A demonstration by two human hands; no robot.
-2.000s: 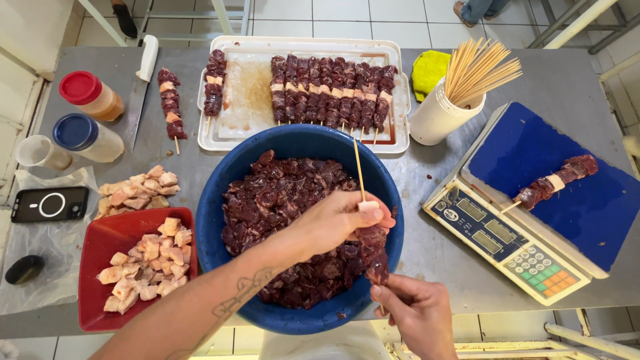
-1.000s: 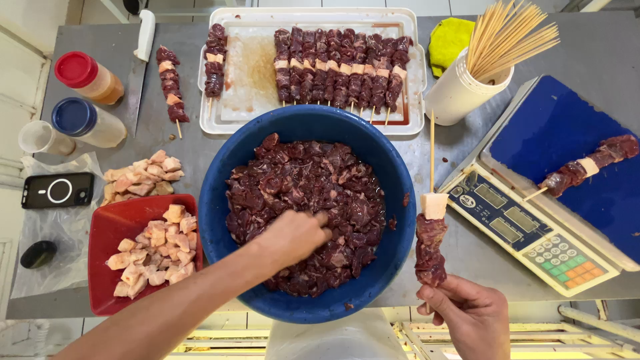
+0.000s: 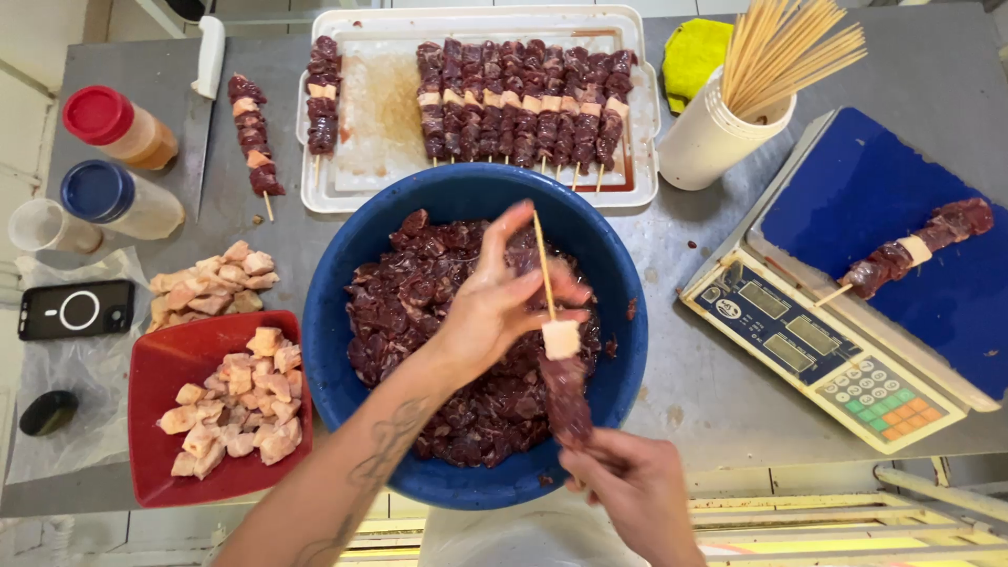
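My right hand (image 3: 630,480) is closed around the lower end of a partly loaded wooden skewer (image 3: 543,256), with dark raw meat (image 3: 565,394) threaded below a pale fat cube (image 3: 561,339). Over the blue basin (image 3: 319,315) of raw meat pieces, my left hand (image 3: 504,291) has its fingers spread beside the skewer's bare upper part. Blur hides whether those fingers hold any meat. Finished skewers (image 3: 512,102) lie in a row on the white tray (image 3: 370,201), with one more apart at its left. A red bowl (image 3: 146,433) of pale cubes stands left of the basin.
On the right, a scale (image 3: 819,354) carries one skewer (image 3: 917,250). Behind it stand a white container (image 3: 701,150) of bare skewers and a yellow cloth (image 3: 697,59). At left are a knife (image 3: 209,59), a separate skewer (image 3: 253,138), lidded jars (image 3: 98,193), a phone (image 3: 77,309) and pale pieces (image 3: 213,287).
My left hand has come up from the meat in the basin to the skewer. My right hand has brought the skewer leftward, from beside the basin to over its right part.
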